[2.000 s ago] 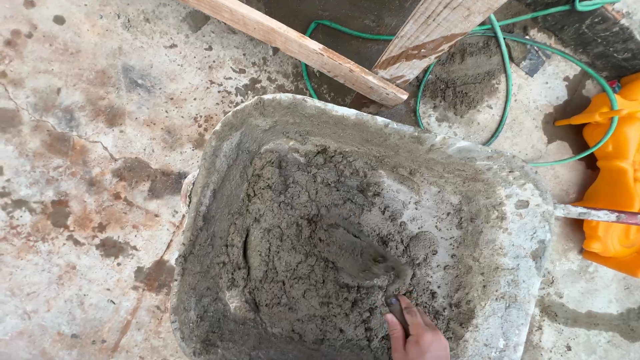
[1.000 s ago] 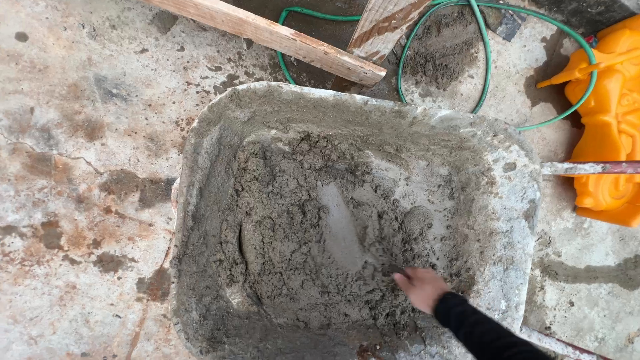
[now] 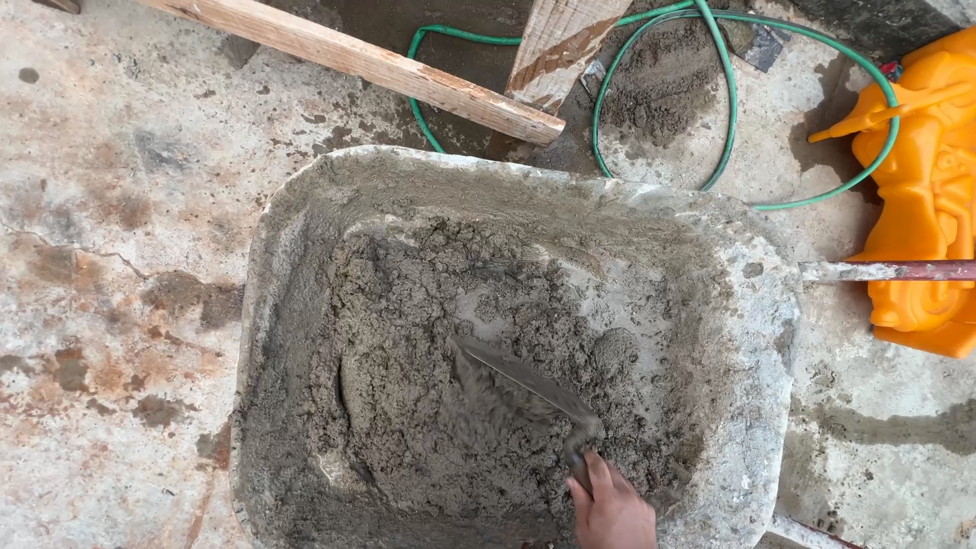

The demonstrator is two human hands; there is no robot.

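My right hand (image 3: pixel 612 507), at the lower edge right of centre, grips the handle of a masonry trowel (image 3: pixel 534 383). The trowel's blade is tilted on edge and points up and left, its lower side against the wet mortar (image 3: pixel 412 366). Some of the mortar by the blade is blurred. The grey mortar lies heaped in a wheelbarrow tray (image 3: pixel 755 381) whose walls are caked with cement. My left hand is out of view.
A wooden board (image 3: pixel 381 67) ends just beyond the tray's far rim, beside a wider plank (image 3: pixel 560 49). A green hose (image 3: pixel 733 99) loops over the concrete floor (image 3: pixel 114 229). At the right are an orange plastic object (image 3: pixel 923 183) and a red-and-white wheelbarrow handle (image 3: pixel 900 271).
One second ago the trowel blade lay broad side up on the mortar; now it is turned on edge. My right hand stays on its handle throughout.
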